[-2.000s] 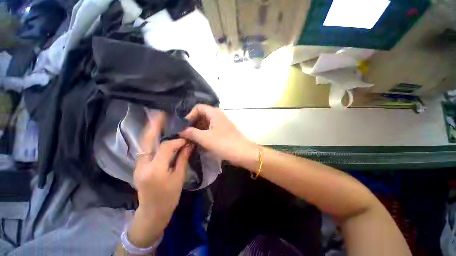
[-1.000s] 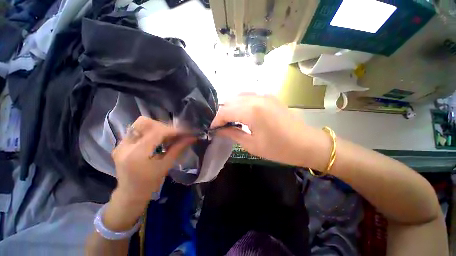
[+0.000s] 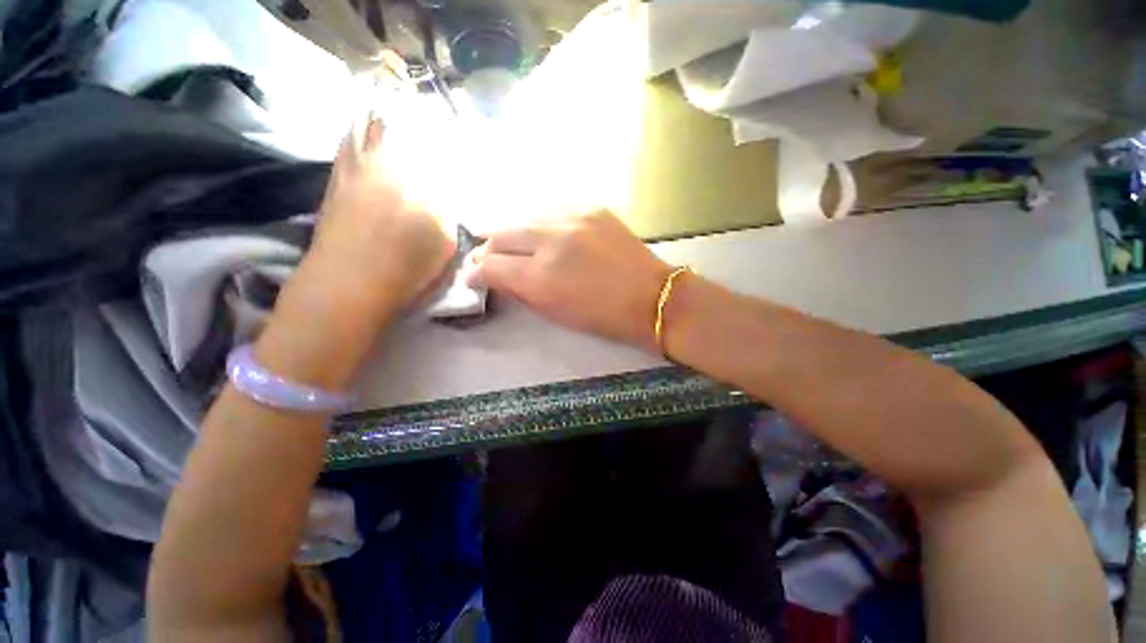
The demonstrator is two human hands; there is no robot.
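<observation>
The grey garment, with dark and light grey parts, lies heaped at the left. My left hand is on the work close to the needle area; glare hides what its fingertips touch. My right hand has its fingertips together on the edge of a small white piece with a dark bit, flat on the table between my hands. The bright lamp glare washes out the cloth under the machine head.
The white table has a green ruler-marked edge in front of me. White strips hang by the machine arm, one looped. Thin tools lie right of the bed. A green parts tray is at the far right.
My hands have moved from pinching the garment near the table edge to the table by the needle. The garment heap has shifted left. The view has moved closer to the machine.
</observation>
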